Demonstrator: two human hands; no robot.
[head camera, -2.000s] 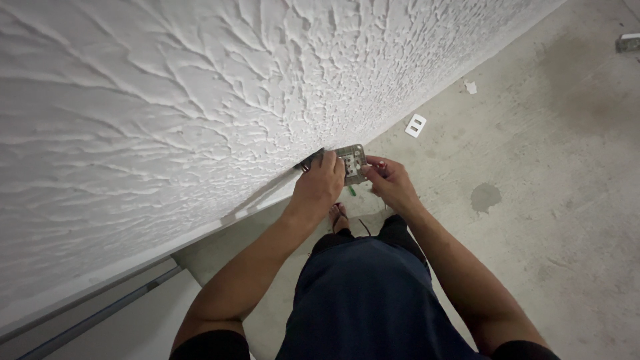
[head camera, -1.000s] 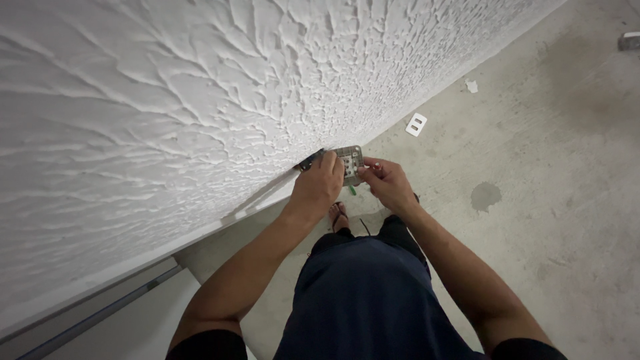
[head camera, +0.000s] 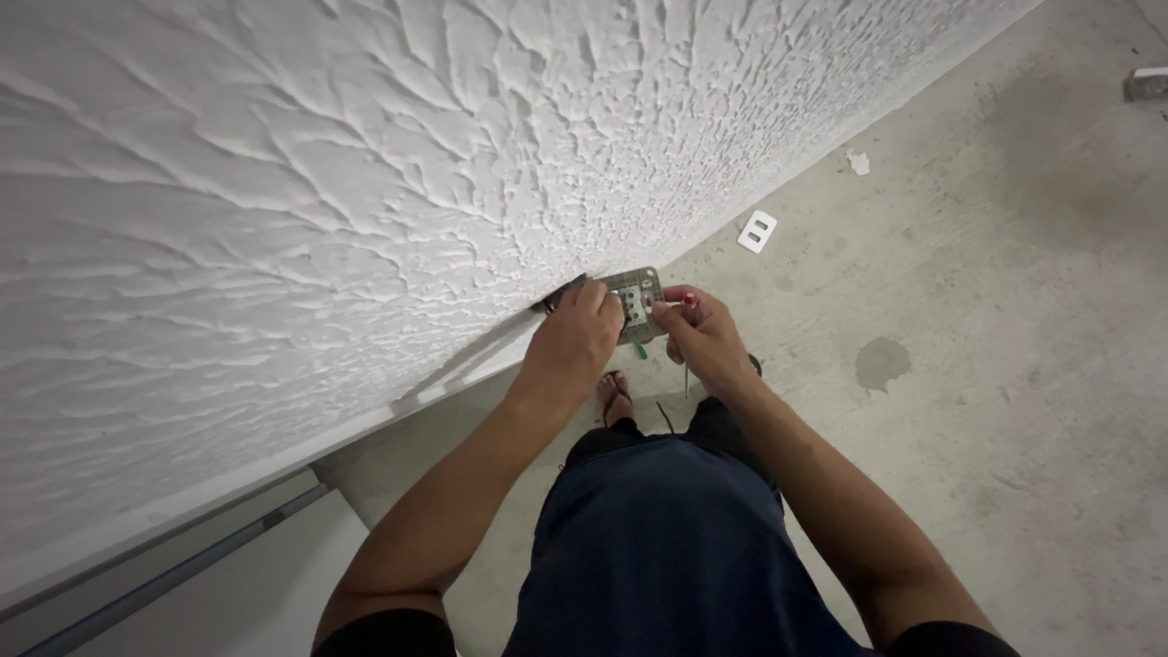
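Observation:
A grey electrical outlet mounting plate (head camera: 651, 282) with sockets stands out beside the textured white wall. My left hand (head camera: 579, 328) grips its left side, over the dark opening at the wall. My right hand (head camera: 707, 338) pinches the plate's right edge between thumb and finger. Tucked in the same hand is a screwdriver (head camera: 690, 300) with a red handle end, its thin shaft pointing down. A small green piece (head camera: 641, 350) shows just below the plate. The back of the plate and any wires behind it are hidden.
A white two-slot cover plate (head camera: 757, 232) lies on the concrete floor near the wall (head camera: 438, 164), with a white scrap (head camera: 858, 163) beyond it. A grey pipe or rail (head camera: 182, 570) runs at the lower left. Another grey object (head camera: 1146, 87) lies at the far right.

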